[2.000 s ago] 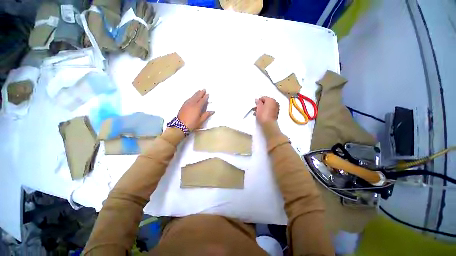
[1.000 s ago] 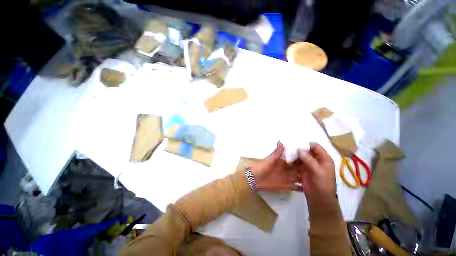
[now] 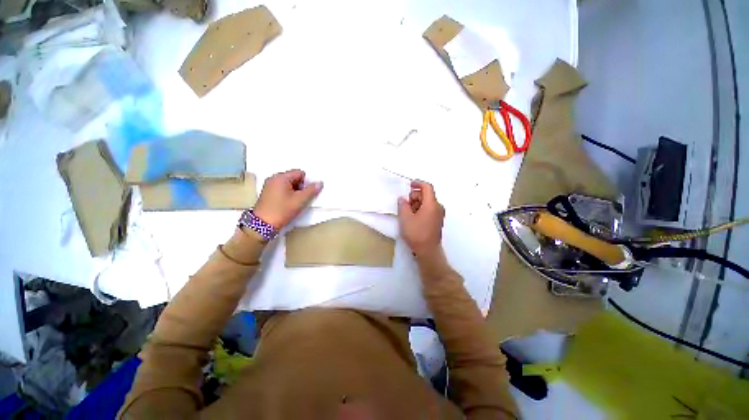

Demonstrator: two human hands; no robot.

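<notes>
One tan peaked fabric piece [image 3: 340,244] lies flat in front of me, its straight edge towards me. Just beyond it, a white interlining piece [image 3: 353,190] is held between my hands, hard to tell from the white table. My left hand [image 3: 287,197] pinches its left end with thumb and fingers. My right hand [image 3: 420,215] pinches its right end. Whether a second tan piece lies under the white one is hidden.
Scissors [image 3: 498,144] lie beyond my right hand, beside a dotted tan piece [image 3: 490,81]. The iron [image 3: 567,246] rests on khaki cloth [image 3: 548,168] at right. Tan stacks [image 3: 96,197] and a grey-blue stack [image 3: 201,154] lie left; a dotted template [image 3: 227,49] lies upper left.
The view swung left, then back. Two tan pieces showed in front of me earlier; one shows now. My hands came together around something white, then moved apart and now hold the white piece's ends.
</notes>
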